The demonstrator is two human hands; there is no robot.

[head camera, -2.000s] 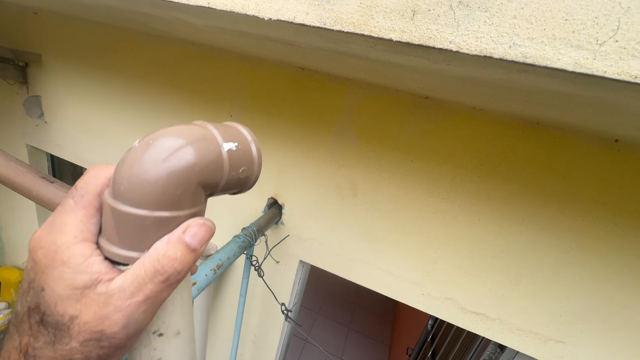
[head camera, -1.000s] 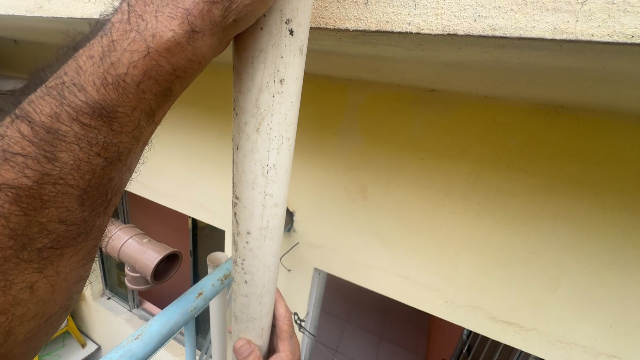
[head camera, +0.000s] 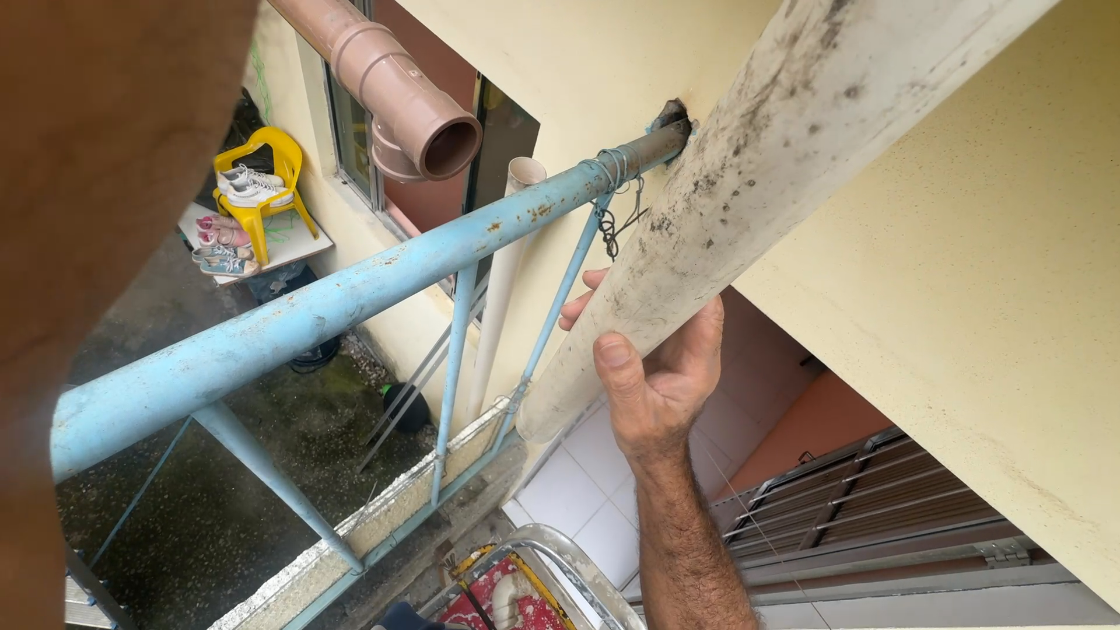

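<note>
A stained off-white plastic pipe (head camera: pixel 752 175) runs slanting from the upper right down to the railing's foot. My right hand (head camera: pixel 656 376) grips its lower part, thumb in front and fingertips showing at the far side. The blurred forearm of my left arm (head camera: pixel 114 201) fills the left edge; the left hand itself lies outside the frame. Behind the pipe, a rusty light-blue metal rail (head camera: pixel 306 315) meets the wall at a rough hole (head camera: pixel 672 114), with twisted wire (head camera: pixel 612 210) around it. A brown plastic pipe with a tee fitting (head camera: pixel 394 96) points its open mouth toward the rail.
A thinner upright white pipe (head camera: pixel 500 297) stands behind the rail. Below are a concrete ledge (head camera: pixel 385 499) and a metal frame with a red, paint-spotted surface (head camera: pixel 516 595). A yellow plastic chair (head camera: pixel 284 157) holds shoes at the left. A barred window (head camera: pixel 857 499) sits lower right.
The brown elbow seen in my left hand two seconds ago is out of view. One second ago the left hand held the pipe high up. The view has swung downward, and the pipe appears more slanted.
</note>
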